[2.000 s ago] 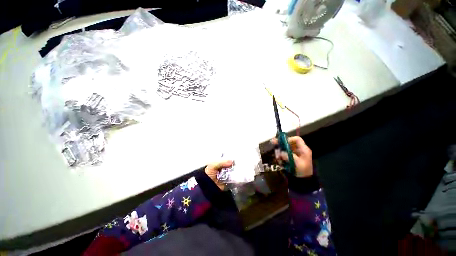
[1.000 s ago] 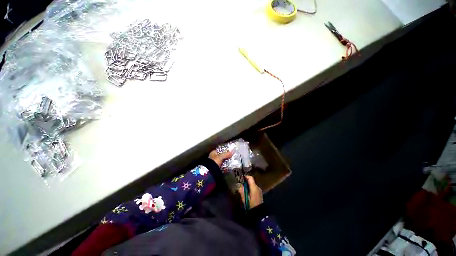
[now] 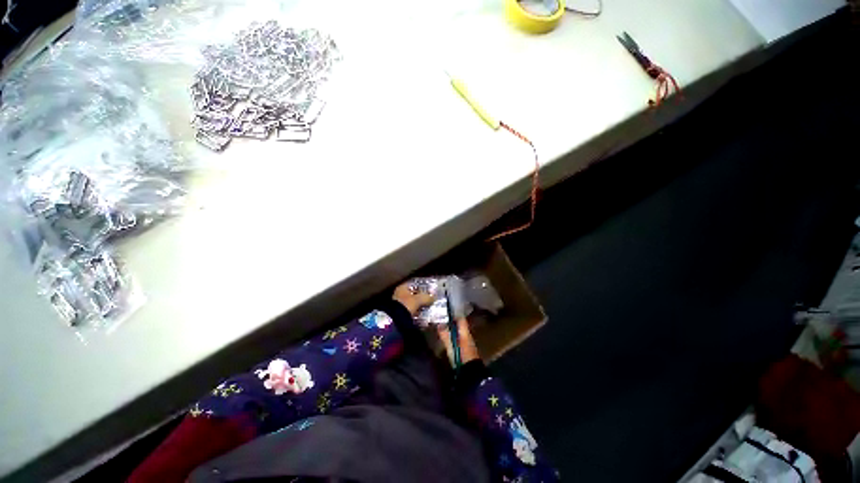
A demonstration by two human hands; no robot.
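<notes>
My left hand [image 3: 415, 299] holds a small clear packet [image 3: 434, 300] with silvery pieces inside, just below the table's front edge. My right hand [image 3: 465, 342] holds the teal-handled scissors [image 3: 454, 344] upright in the picture, with the dark blades across the packet's right part. Whether the blades are open or closed is too small to tell. An open brown cardboard box [image 3: 521, 300] is under and right of my hands, with clear plastic in it. A heap of loose silver metal buckles [image 3: 259, 85] lies on the table. A large crumpled clear bag [image 3: 90, 123] with packeted buckles [image 3: 90, 288] lies left of it.
The white table [image 3: 311, 222] ends in a slanting front edge. On it are a yellow tape roll [image 3: 535, 16], a yellow pen-like tool [image 3: 473, 104] whose orange-red cord hangs over the edge, and small snips [image 3: 641, 57] with a red-orange cord. Dark floor lies at right.
The view has tilted down since the first frame, and the fan has left it. My right hand has come left with the scissors to the packet, then slightly further up against it.
</notes>
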